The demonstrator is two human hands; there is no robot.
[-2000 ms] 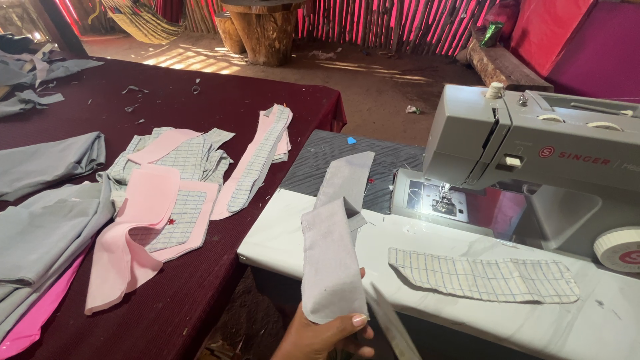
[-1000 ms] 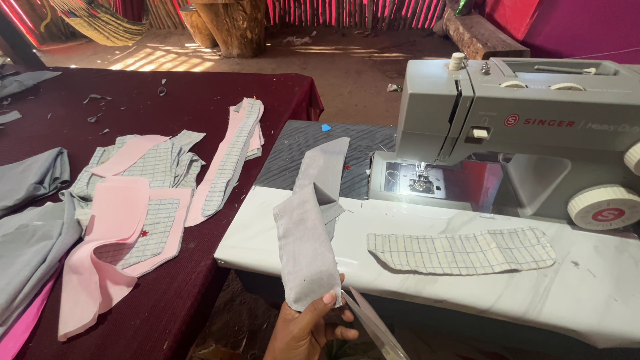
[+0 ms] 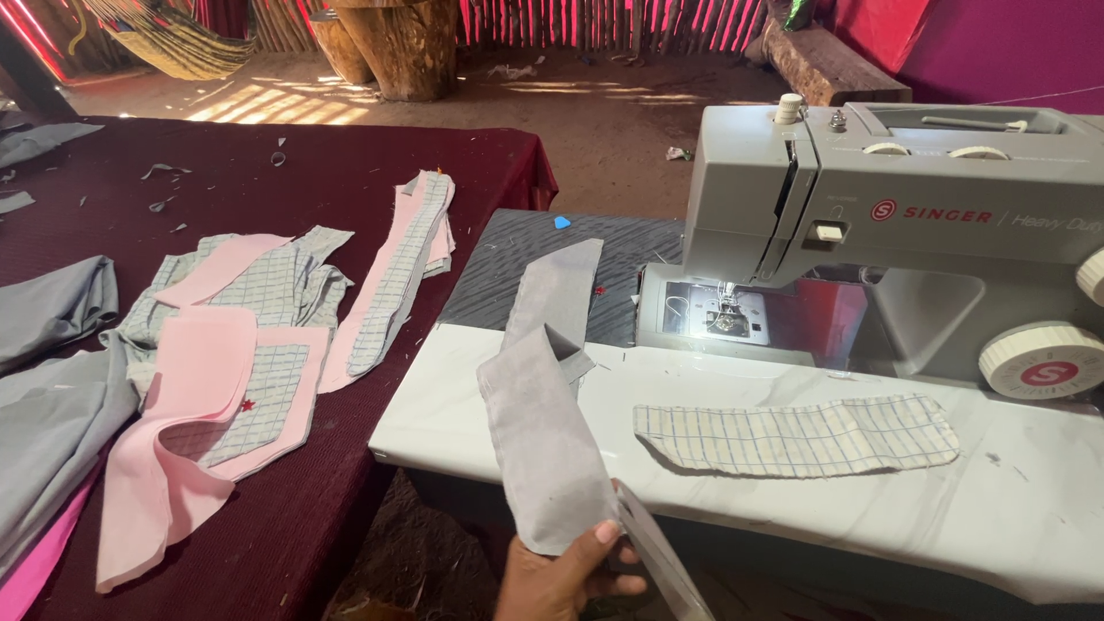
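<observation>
My left hand (image 3: 565,573) grips the lower end of a grey fabric strip (image 3: 552,440), thumb on top. The strip is folded over partway up, and its far end lies across the dark and white table surface. Metal blades, apparently of scissors (image 3: 660,552), touch the strip's edge beside my fingers. The hand on them is out of view below. To the right, a checked fabric piece (image 3: 798,435) lies flat on the white surface. Behind it stands a grey Singer sewing machine (image 3: 931,198) with its lamp lit over the needle area.
At left, a table with a maroon cloth (image 3: 362,155) holds pink fabric pieces (image 3: 198,371), checked pieces (image 3: 267,371) and folded grey fabric (image 3: 52,431). A gap separates it from the sewing table. A small blue object (image 3: 562,222) lies on the sewing table's dark part.
The blades have shifted against the strip's edge near my left fingers. My left hand keeps hold of the strip. The view has swung a little to the right since the earliest frame.
</observation>
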